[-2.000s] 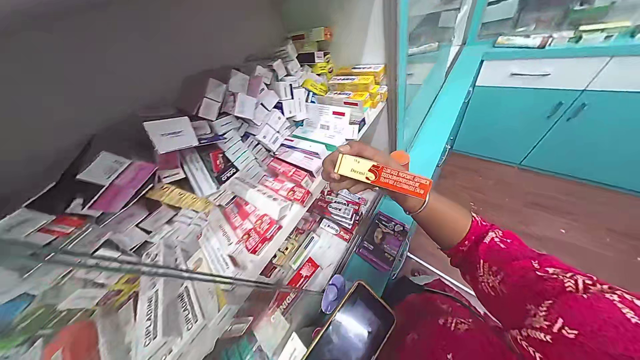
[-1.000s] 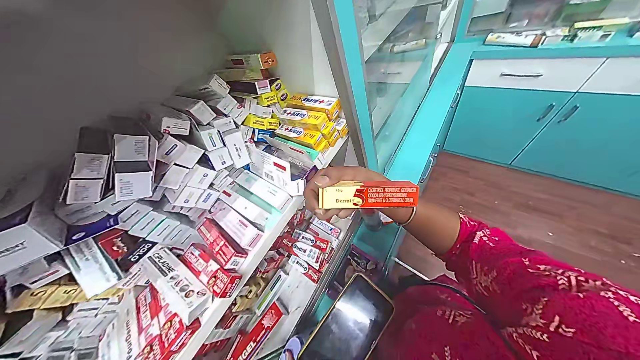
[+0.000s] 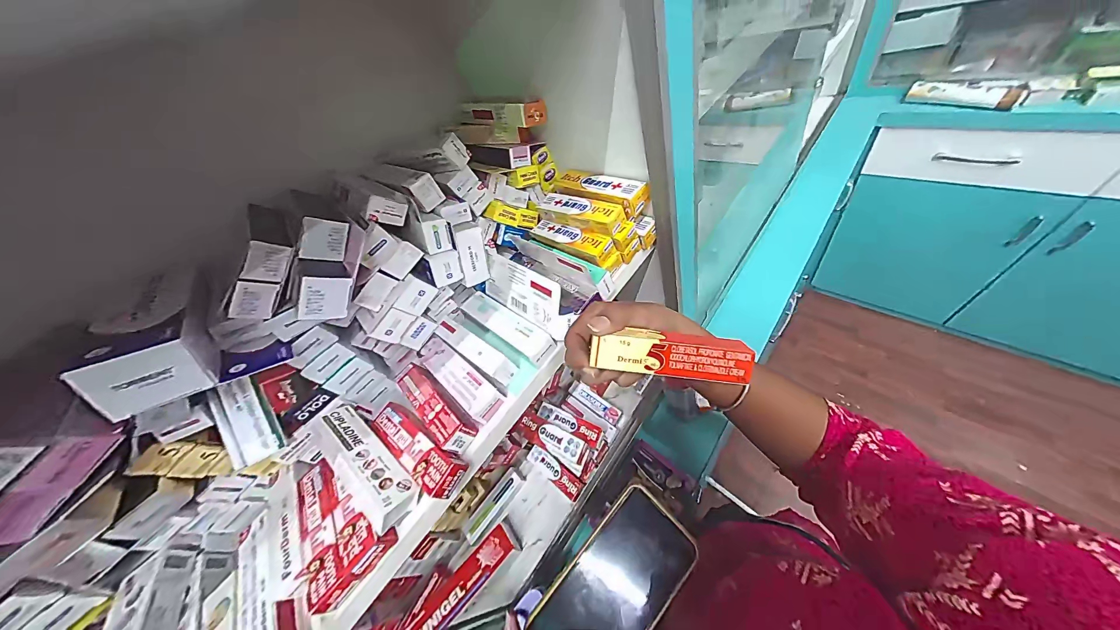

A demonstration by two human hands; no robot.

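My right hand [image 3: 604,337] is closed around a small red and gold cream carton [image 3: 672,354], held level with its printed side up. It hovers just right of a white shelf's front edge [image 3: 472,472], near the Itch Guard boxes. Piles of small medicine cartons cover the shelf: yellow Itch Guard cartons [image 3: 582,213] at the back right, white cartons [image 3: 411,297] in the middle, red tooth pain gel cartons [image 3: 337,542] nearer me. Gold cartons [image 3: 179,458] lie at the left. My left hand is out of view.
A lower shelf holds Ring Guard cartons [image 3: 560,442]. A smartphone [image 3: 617,564] with a dark screen lies at the bottom. A glass panel in a turquoise frame [image 3: 682,157] stands beyond my hand. Turquoise cabinets [image 3: 945,249] stand at the right, above a wooden floor [image 3: 875,376].
My right hand keeps hold of the red and gold carton, which was tilted two seconds ago and is now more level. The view has shifted along the shelf.
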